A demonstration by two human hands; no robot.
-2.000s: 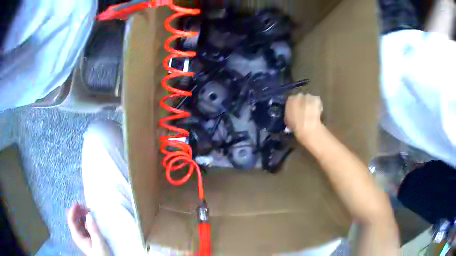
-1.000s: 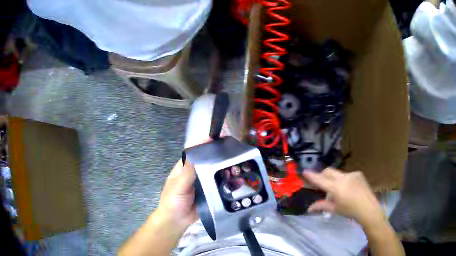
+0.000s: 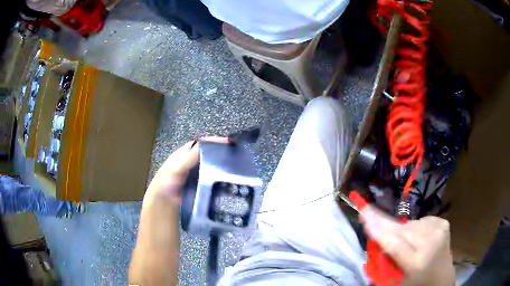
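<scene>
My left hand (image 3: 170, 174) holds the silver-grey camera housing (image 3: 221, 162) from its left side, above the floor beside my leg. The black window (image 3: 232, 204) with pale round spots faces up; the image is blurred there. One black antenna (image 3: 246, 134) sticks out at the top, another (image 3: 212, 256) points down. A thin dark wire runs from the housing across my trouser leg. My right hand (image 3: 416, 240) is closed around the red air blow gun (image 3: 380, 262), its thin nozzle pointing up-left towards the carton's edge. The coiled red hose (image 3: 407, 111) joins it through a silver coupling (image 3: 404, 208).
The parts carton (image 3: 366, 123), holding dark parts, stands at the right. A brown carton with orange tape (image 3: 120, 139) and rows of silver items stands at the left. A person in a white top (image 3: 279, 17) sits on a beige stool (image 3: 274, 64) ahead.
My right hand was open near the red gun and now grips it. The housing has moved left and turned slightly. The view has swung left, showing more of the taped carton.
</scene>
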